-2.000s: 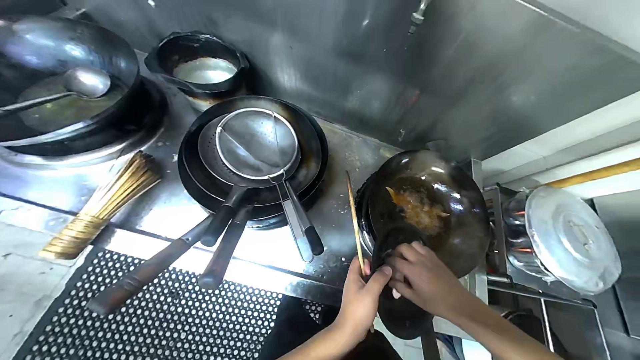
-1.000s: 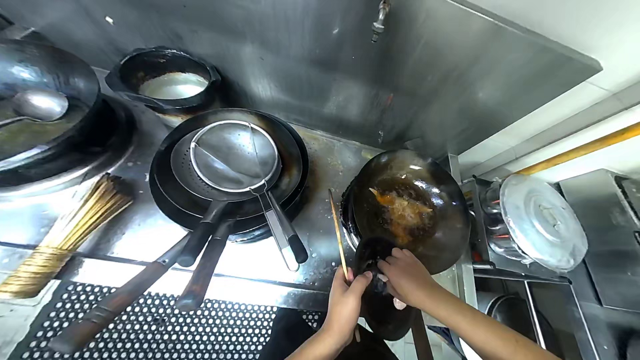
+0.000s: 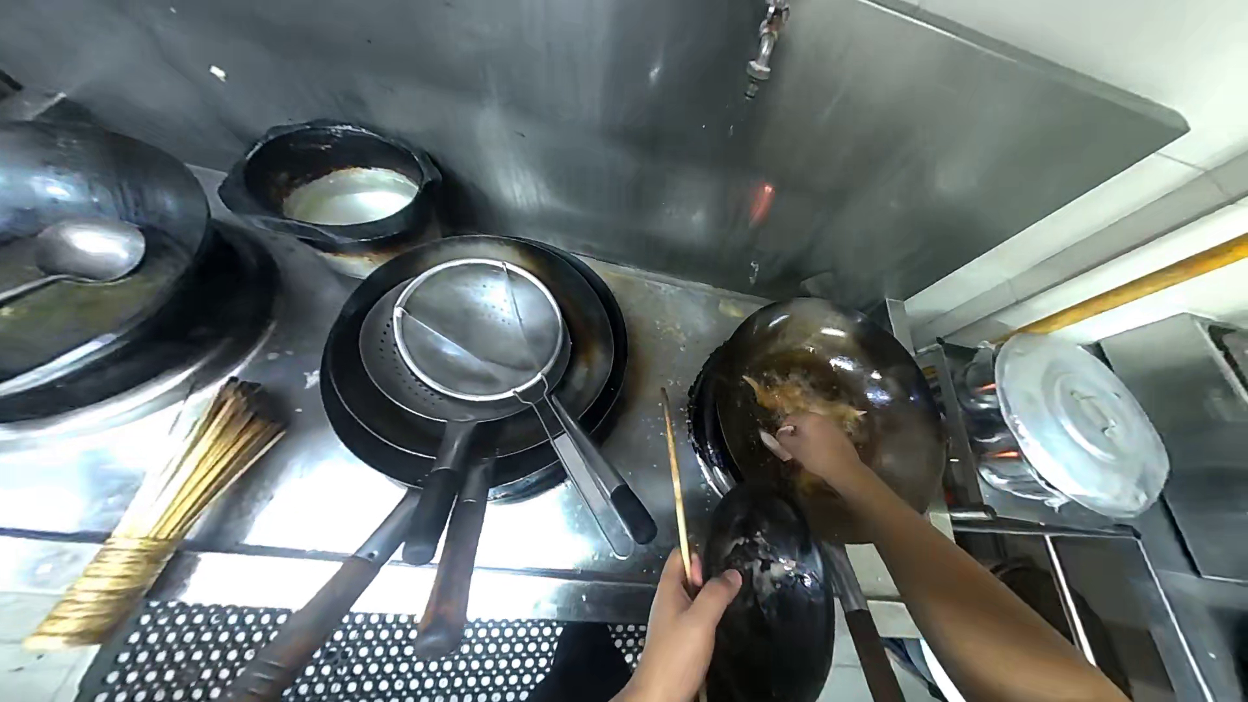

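Note:
My left hand (image 3: 687,619) grips the rim of a dark oval bowl (image 3: 770,595) and also holds wooden chopsticks (image 3: 677,478), which point up past the bowl. The bowl is tilted at the near edge of a wok (image 3: 892,439) and has wet, pale bits inside. Over the wok, my right hand (image 3: 817,444) has a small pale piece (image 3: 775,446) at its fingertips. Orange-brown food (image 3: 799,395) bubbles in oil just beyond that hand. The wok's handle (image 3: 868,643) runs toward me, beside the bowl.
Stacked pans (image 3: 341,390) with a wire-rimmed strainer (image 3: 478,331) on top stand left of the wok. Farther left are a bamboo brush (image 3: 166,526), a black pot (image 3: 331,229) of pale liquid and a large wok (image 3: 127,185) with a ladle (image 3: 90,249). A lidded metal pot (image 3: 1082,424) stands at right.
My right hand has moved from the bowl out over the wok. The bowl shows more of its inside, and my left hand still holds it with the chopsticks.

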